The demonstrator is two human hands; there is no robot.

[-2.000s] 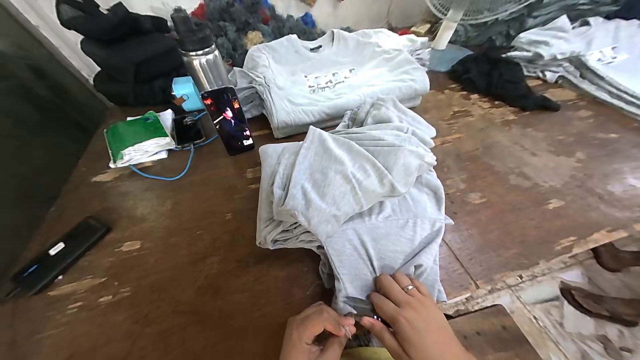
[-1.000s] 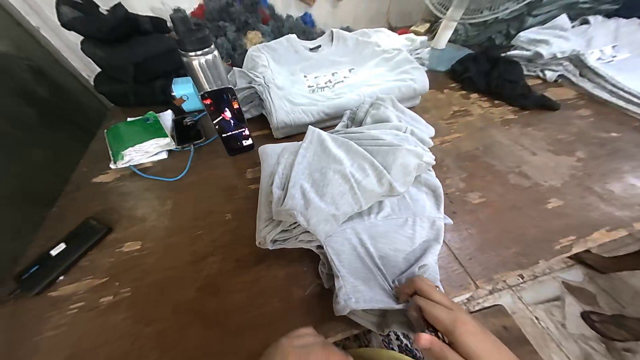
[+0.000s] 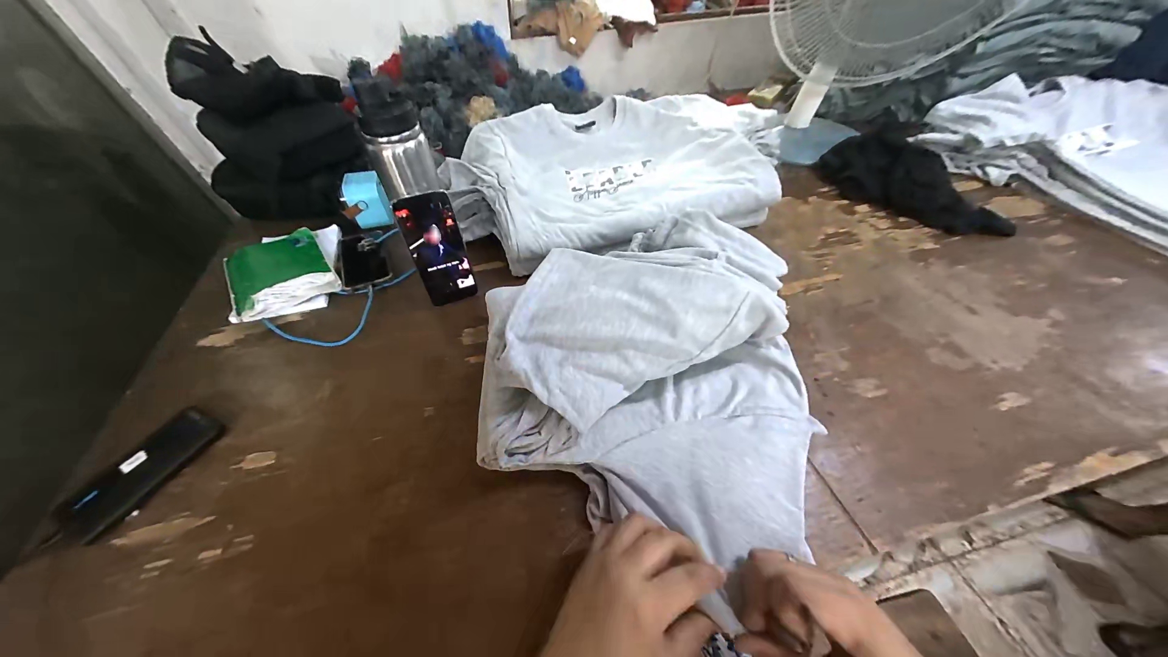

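A light grey knit garment [image 3: 703,465] lies bunched on the wooden table, its lower part reaching down to the near edge. My left hand [image 3: 639,584] grips the cloth at that lower end with bent fingers. Close beside it on the right, my right hand [image 3: 803,598] pinches the same grey fabric, and it wears a ring. A small patterned bit shows between the hands at the bottom of the view; what it is cannot be told. Behind the garment sits a stack of folded grey T-shirts [image 3: 630,182], the top one with a printed front.
A lit smartphone [image 3: 436,246] leans by a steel bottle [image 3: 401,160]. Left of them are a green-and-white packet [image 3: 283,274] and a blue cable [image 3: 319,343]. A black device [image 3: 137,474] lies at the left. Black cloth [image 3: 903,182], a fan [image 3: 812,91] and more shirts [image 3: 1077,137] stand behind right.
My left hand has come up from the bottom edge onto the cloth, beside my right hand. The lower end of the garment, spread flatter a second ago, is now gathered between the hands.
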